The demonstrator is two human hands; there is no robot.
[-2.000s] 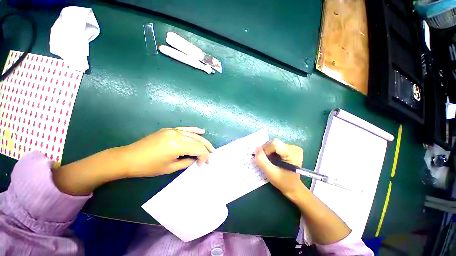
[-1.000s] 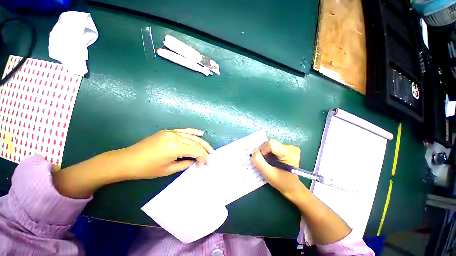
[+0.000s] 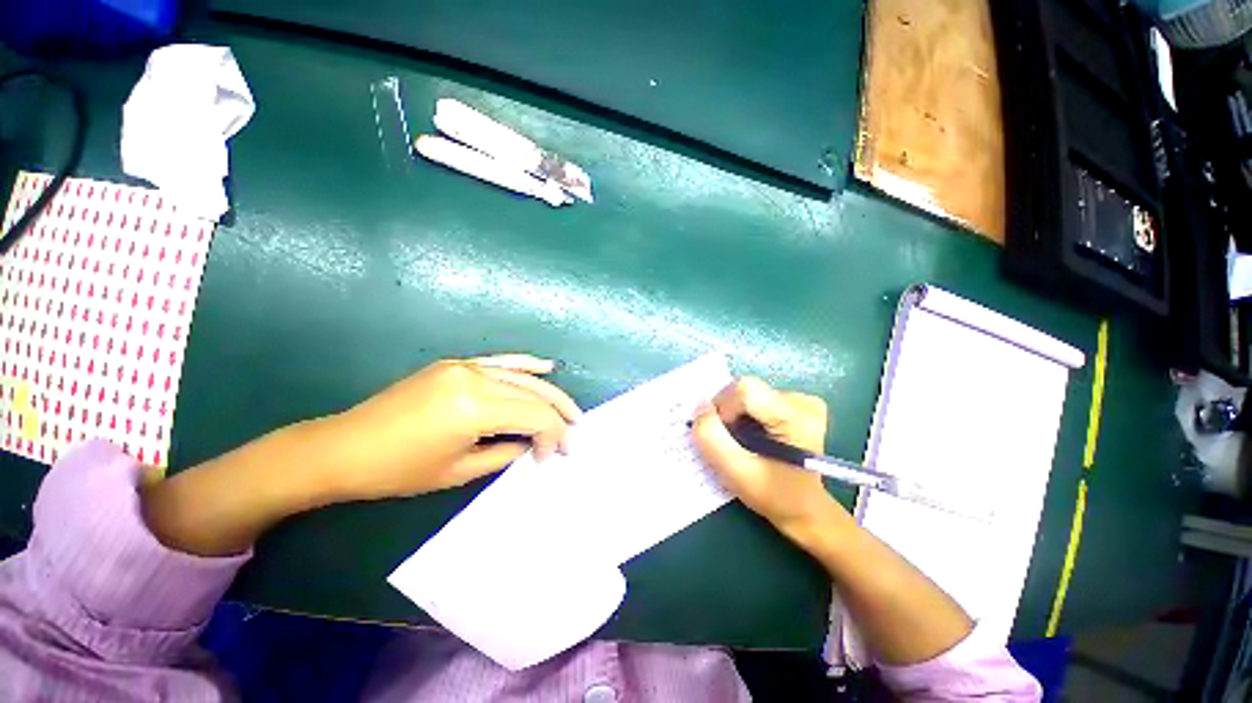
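Note:
A white paper slip (image 3: 549,529) lies on the green bench top, its lower end curled, with faint handwriting near its upper right part. My left hand (image 3: 474,423) rests flat with its fingertips on the slip's upper left edge. My right hand (image 3: 769,446) holds a dark pen with a clear barrel (image 3: 840,470), its tip hidden by my fingers at the written lines. The pen's rear end reaches over a white notepad (image 3: 961,453) with a bound top edge, to the right of the slip.
White-handled nippers (image 3: 501,151) and a clear strip (image 3: 393,117) lie mid-bench. At the left are a sheet with red marks (image 3: 103,309), a crumpled white wipe (image 3: 181,121) and a black cable. A dark green mat (image 3: 618,62), wooden board (image 3: 931,110) and black tray (image 3: 1085,151) lie beyond.
The camera view has shifted slightly, so the objects on the bench sit a little differently. The pen and both hands stay in nearly the same place on the slip.

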